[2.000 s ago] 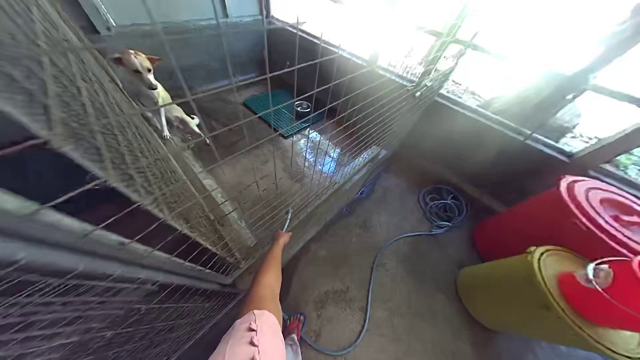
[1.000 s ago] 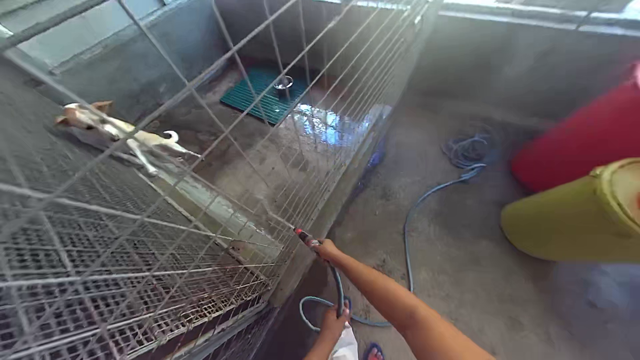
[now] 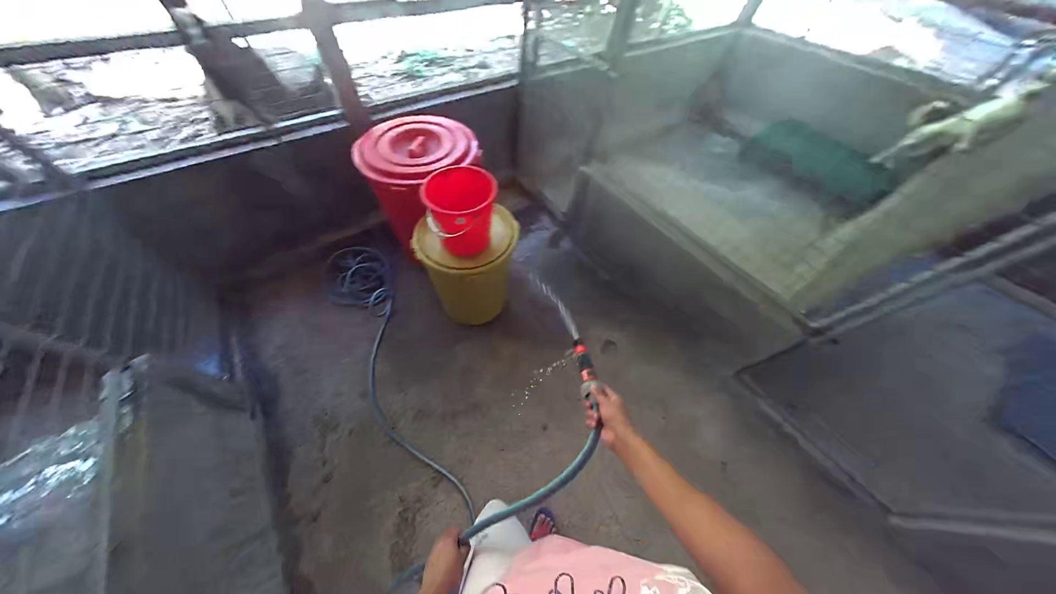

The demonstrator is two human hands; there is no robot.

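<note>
My right hand (image 3: 606, 415) grips a garden hose just behind its black and orange spray nozzle (image 3: 584, 360). Water (image 3: 558, 304) streams from the tip toward the concrete floor beside the yellow bin, and a thin leak sprays out to the left of the nozzle. Near my lap, my left hand (image 3: 446, 558) is closed around the blue-green garden hose (image 3: 548, 488), which bends in an arc between both hands. More hose runs over the floor to a loose coil (image 3: 361, 276) by the wall.
A red lidded bin (image 3: 388, 186) stands behind a yellow bin (image 3: 472, 295), which carries a red bucket (image 3: 467, 235). At right, a light-coloured dog (image 3: 973, 124) is in a walled pen with a green mat (image 3: 813, 161). Low concrete walls (image 3: 198, 462) and wire mesh rise at left.
The view has swung far to the right, from the first dog pen to the bins and another pen. Water now streams visibly from the nozzle. The left hand, unseen two seconds ago, holds the hose.
</note>
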